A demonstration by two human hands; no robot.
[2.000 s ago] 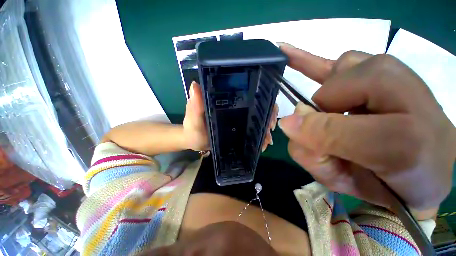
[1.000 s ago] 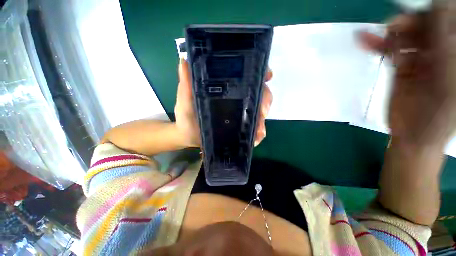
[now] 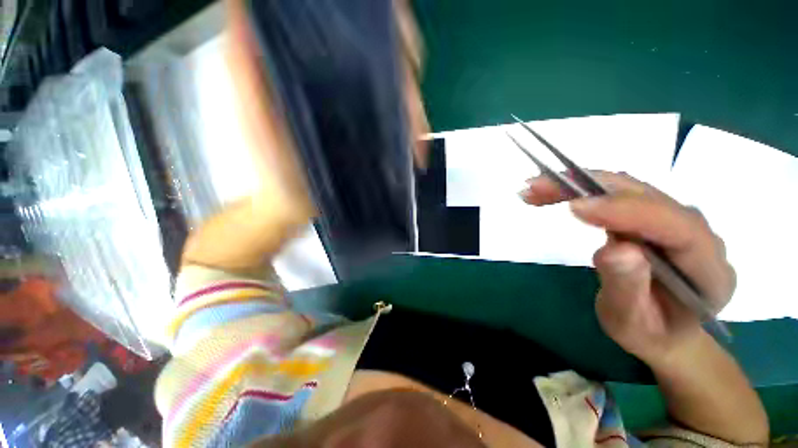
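Observation:
The black housing (image 3: 346, 114) is blurred and tilted at the upper left of centre, its top cut off by the frame edge. My left hand (image 3: 262, 131) is wrapped around it, blurred. My right hand (image 3: 656, 245) holds the silver-grey tweezers (image 3: 560, 166), tips apart and pointing up-left over the white backing sheet (image 3: 551, 223). No piece shows between the tips. Black adhesive pieces (image 3: 455, 229) lie at the sheet's left end, partly hidden by the housing.
A second white sheet (image 3: 744, 210) lies at the right on the dark green bench mat (image 3: 542, 52). Clear blister trays (image 3: 83, 201) are stacked at the left. Red material (image 3: 52, 306) shows beyond them at the lower left.
The housing has moved up and left in my left hand, uncovering black pieces on the sheet. My right hand has moved from beside the housing, through the upper right, to over the sheet.

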